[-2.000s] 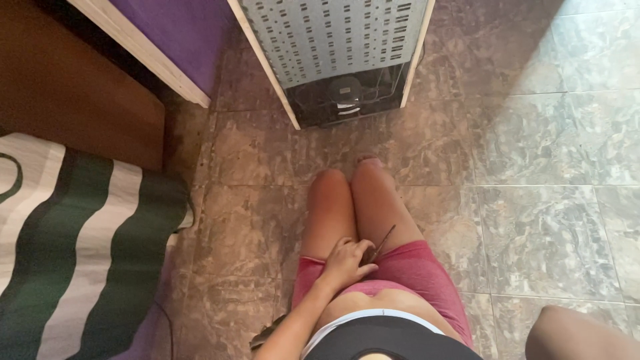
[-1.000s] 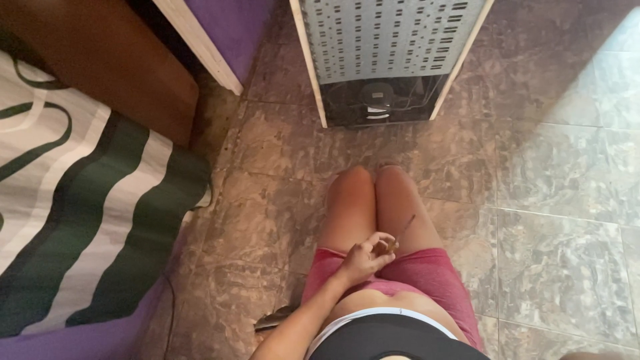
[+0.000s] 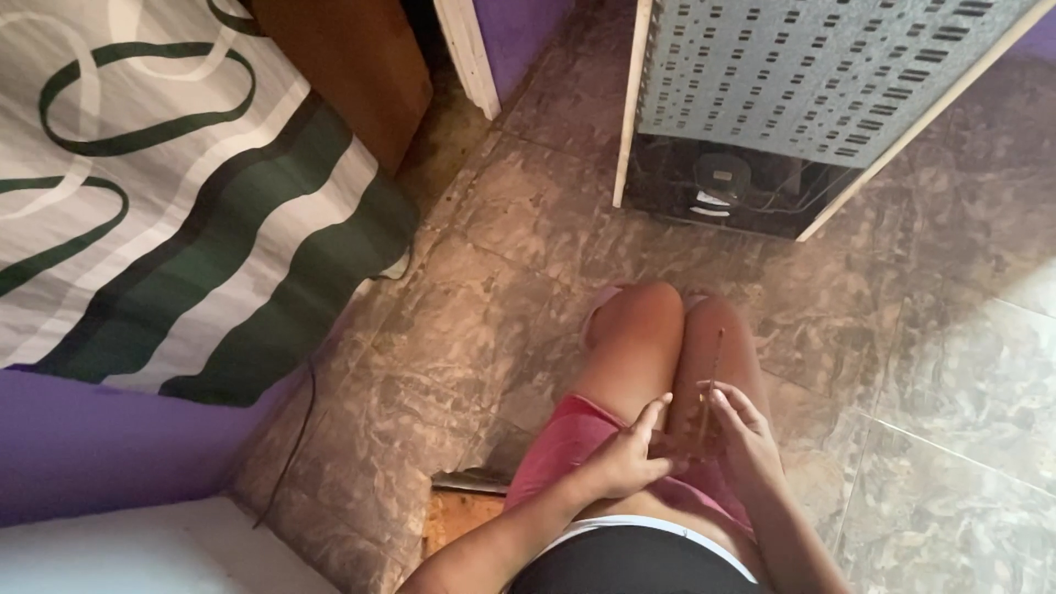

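Between the fingers and thumb of my right hand [image 3: 742, 421] is a thin, rod-like item [image 3: 715, 371], roughly upright in the view above my thigh; its exact kind cannot be told. My left hand [image 3: 631, 458] is over my lap, fingers spread, just left of the rod's lower end. Whether its fingertips touch the rod is not clear. Pink shorts [image 3: 561, 441] lie beneath both hands.
Ahead stands an appliance with a perforated metal back panel [image 3: 767, 74] and a dark lower compartment [image 3: 726, 186]. A bed with a striped cover [image 3: 247, 247] is at left, near a dark cable [image 3: 299, 437] on the tiled floor [image 3: 462, 330].
My right hand has come into my lap and now holds the thin rod, which was at my left hand one second ago. My left hand's fingers have spread. The view has shifted left.
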